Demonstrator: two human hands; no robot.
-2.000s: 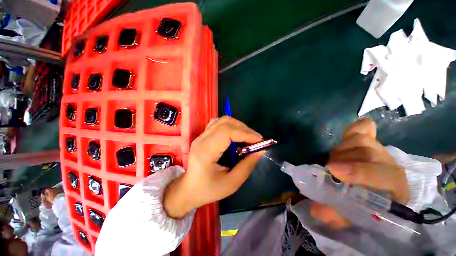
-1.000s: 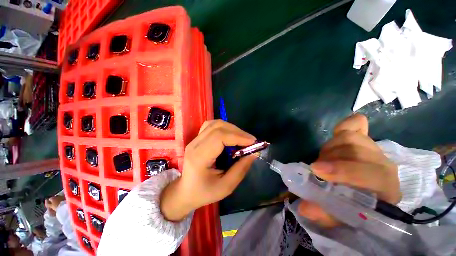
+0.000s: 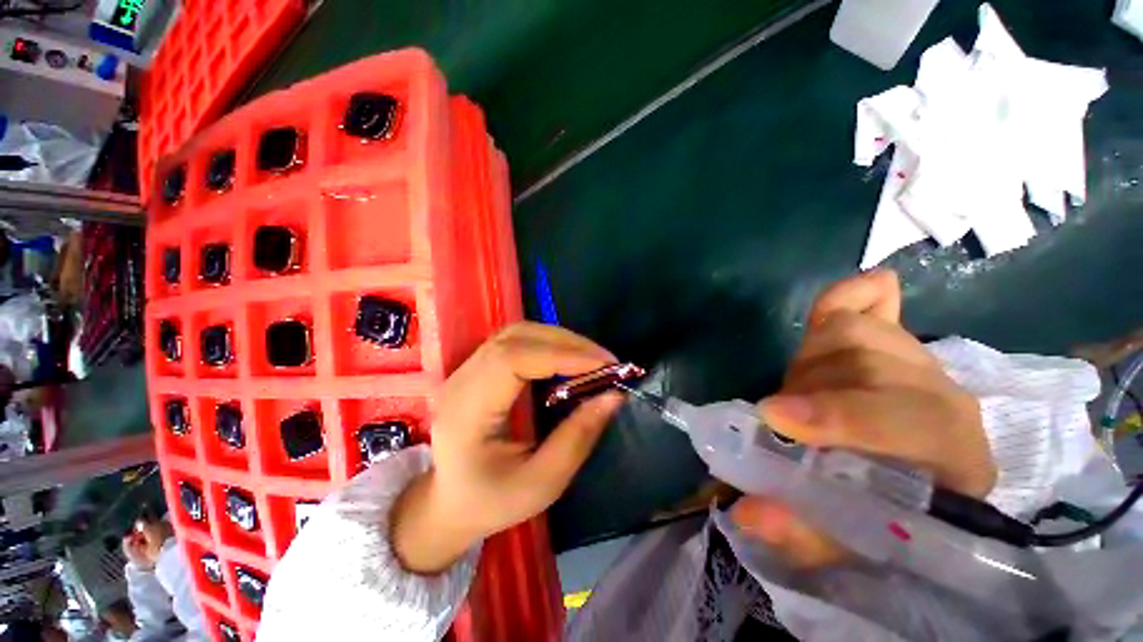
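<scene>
My left hand (image 3: 508,433) pinches a small dark watch housing (image 3: 594,383) on edge between thumb and fingers, its shiny reddish rim up. My right hand (image 3: 871,408) is closed around a fat translucent syringe (image 3: 802,483) with a dark cable at its rear. Its thin needle tip is at the housing's right end; whether it touches cannot be told. The red-orange foam tray (image 3: 426,257) at the left holds black units in its pockets; one pocket in the right-hand column is empty. My left sleeve covers part of the tray.
White wipes (image 3: 984,144) lie at the upper right, beside a translucent-white bottle (image 3: 884,28). A blue stick (image 3: 545,294) lies beside the tray stack. Another red-orange foam tray (image 3: 207,75) is at the upper left. A person's hand (image 3: 148,542) shows at the lower left.
The view has shifted, so the tray sits lower and the wipes further left. The housing is tilted slightly more, and the needle has moved along its edge toward the right end. Both grips are unchanged.
</scene>
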